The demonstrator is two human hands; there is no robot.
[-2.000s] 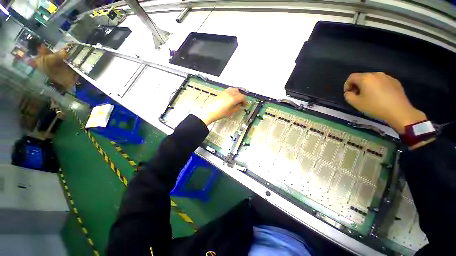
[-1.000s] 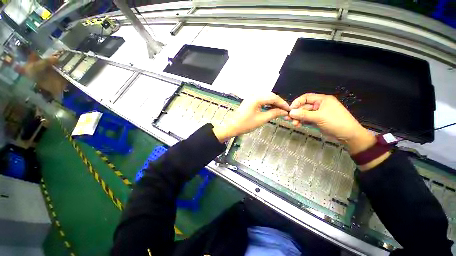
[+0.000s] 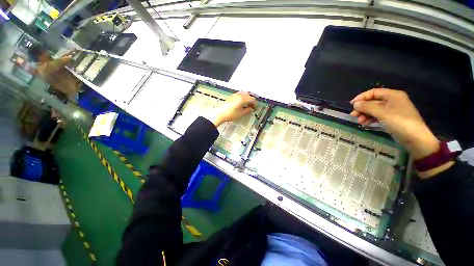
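Observation:
My left hand (image 3: 236,108) is over the top right corner of the left circuit board panel (image 3: 203,107), fingertips bent down at its upper edge. Whether it holds a part is too small to tell. My right hand (image 3: 387,111), with a dark red wrist strap (image 3: 436,157), is raised at the front edge of the large black tray (image 3: 384,65). Its thumb and index finger are pinched together; any part between them cannot be made out. A second circuit board panel (image 3: 327,163), with a row of dark parts along its upper side, lies below and between the hands.
A dark carrier bar (image 3: 254,136) divides the panels. The silver conveyor rail (image 3: 296,209) runs along my side. A smaller black tray (image 3: 213,58) lies behind the left panel. Blue stools (image 3: 207,186) stand on the green floor. Another person (image 3: 54,70) is at the far left.
One second ago both hands met over the right panel. They have since parted: my left hand moved left to the left panel, my right hand moved right to the tray's edge. The view has shifted slightly.

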